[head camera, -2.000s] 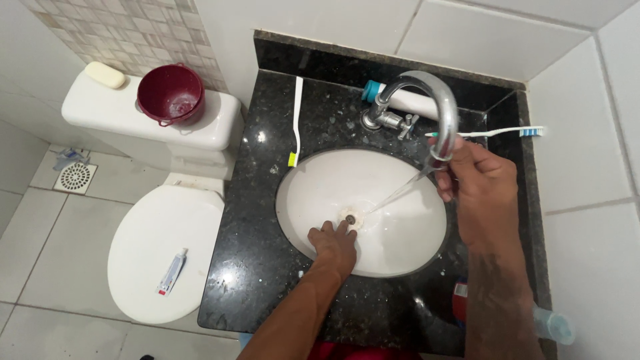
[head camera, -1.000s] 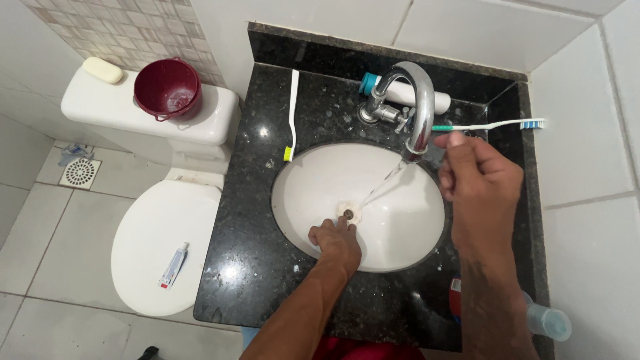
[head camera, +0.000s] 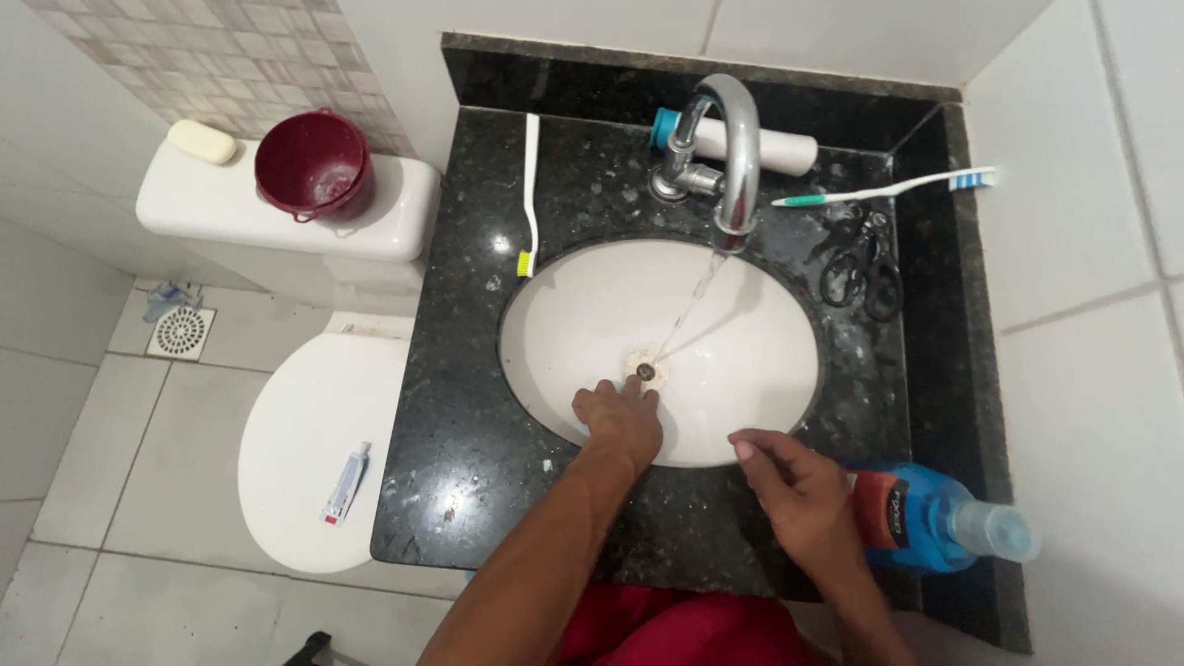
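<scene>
Water runs from the chrome faucet (head camera: 737, 176) into the white oval sink (head camera: 740, 398). Down in the basin, my left hand (head camera: 624, 421) has its fingertips at the drain (head camera: 646, 372) and holds nothing visible. My right hand (head camera: 795, 486) hovers over the sink's near right rim, thumb close to the curled fingers; whether something small is between them cannot be told. Beside it lies a blue bottle (head camera: 925, 518) with a clear cap. Black scissors (head camera: 865, 268) rest right of the sink, below a green-and-white toothbrush (head camera: 879, 191). A white toothbrush with yellow-green bristles (head camera: 531, 199) lies on the left.
The black stone counter (head camera: 462, 370) has a raised edge at back and right. Behind the faucet lies a white tube with a teal cap (head camera: 768, 146). A maroon bowl (head camera: 314, 166) and soap (head camera: 202, 141) sit on the toilet tank; a toothpaste tube (head camera: 346, 486) lies on the toilet lid (head camera: 287, 444).
My right hand has left the faucet spout and come down toward me, to the sink's near right rim. My left hand stays at the drain. The scissors now show.
</scene>
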